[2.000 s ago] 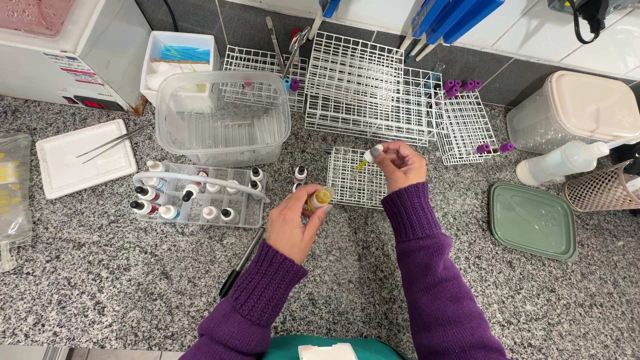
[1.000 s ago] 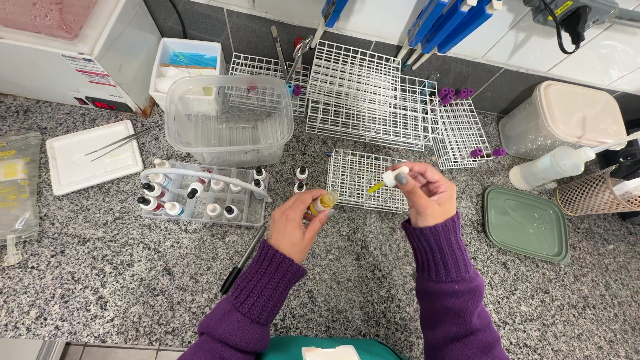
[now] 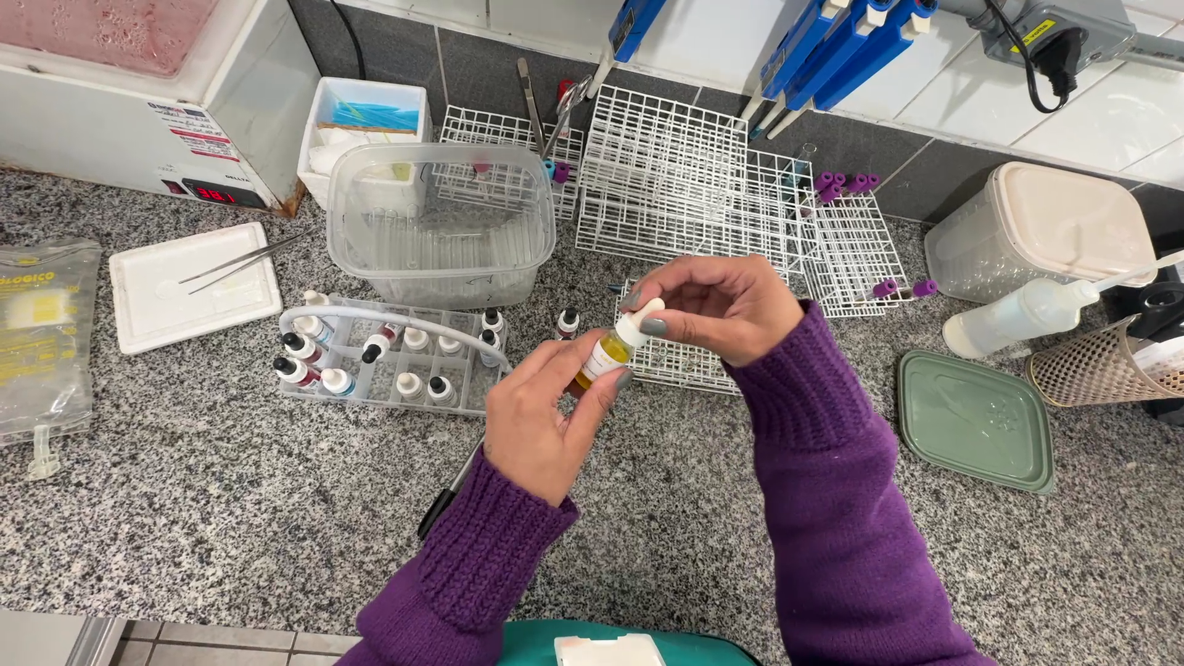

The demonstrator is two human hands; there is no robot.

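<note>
My left hand (image 3: 546,412) holds a small glass dropper bottle (image 3: 603,359) of yellow liquid, tilted, with a label on its side. The fingers of my right hand (image 3: 717,310) grip the white dropper cap (image 3: 638,324), which sits at the bottle's mouth. Whether it is fully screwed down I cannot tell. Beneath my right hand lies a small white wire rack (image 3: 684,365), partly hidden. A dropper bottle with a black cap (image 3: 568,323) stands left of it. Farther left, a clear plastic carrier (image 3: 370,393) with a curved handle holds several dropper bottles.
Behind are a clear plastic tub (image 3: 444,268), stacked wire racks (image 3: 666,176), a rack with purple-capped tubes (image 3: 851,250) and hanging blue pipettes (image 3: 832,55). Tweezers rest on a white tray (image 3: 139,296) at left. A green lid (image 3: 976,421) and a wash bottle (image 3: 1013,319) are at right. A black marker (image 3: 439,509) lies by my left sleeve.
My right hand has moved left, bringing the dropper from above the small rack to the bottle in my left hand. The pipette with yellow liquid, visible earlier, is now inside the bottle.
</note>
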